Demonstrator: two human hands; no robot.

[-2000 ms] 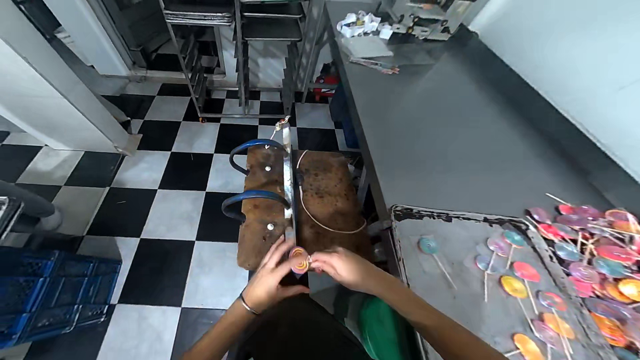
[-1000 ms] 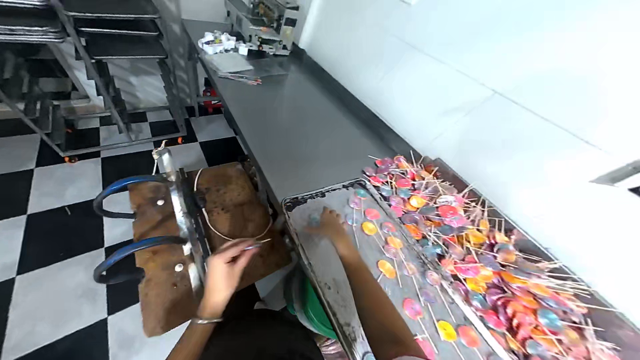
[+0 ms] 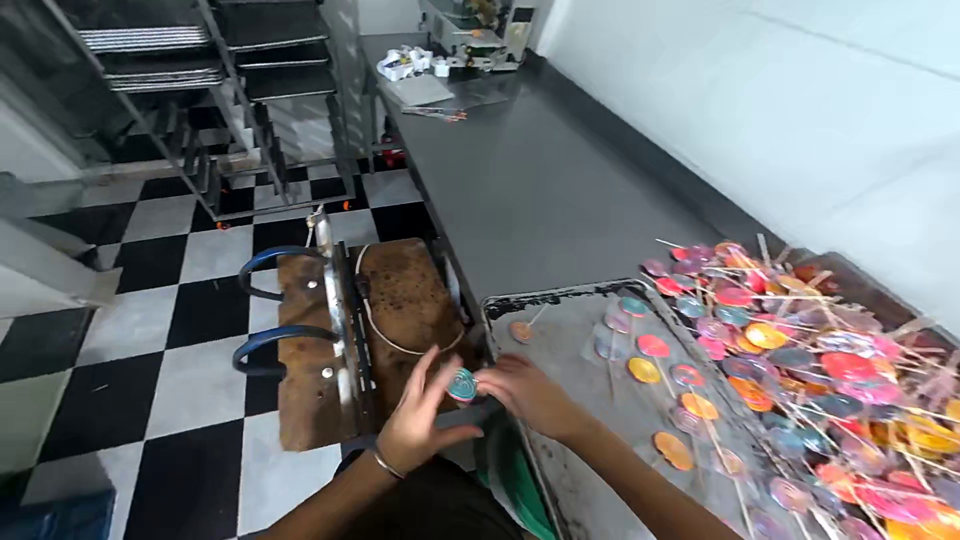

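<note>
My right hand (image 3: 525, 390) pinches a teal and red swirled lollipop (image 3: 463, 385) close to its disc, at the left edge of a metal baking tray (image 3: 544, 472). Beside the disc, my left hand (image 3: 420, 424) is spread, thumb apart from the fingers; whether a fingertip touches the candy is unclear. On the tray lie several round lollipops, among them an orange one (image 3: 520, 332) alone at the upper left, a yellow one (image 3: 643, 370) and a teal one (image 3: 634, 306). A large heap of lollipops (image 3: 847, 367) lies to the right of the tray.
Left of the tray is a brown-topped device (image 3: 416, 300) with a metal bar, blue hoses (image 3: 289, 332) and a pale cord. A grey counter (image 3: 555, 195) runs back to a machine (image 3: 480, 37). A tray rack (image 3: 262, 135) stands behind, a green bin (image 3: 529, 502) below.
One second ago my right hand was over the tray's upper left, where a teal lollipop lay two seconds ago. Now it holds a teal lollipop near my left hand, and an orange one lies in that area.
</note>
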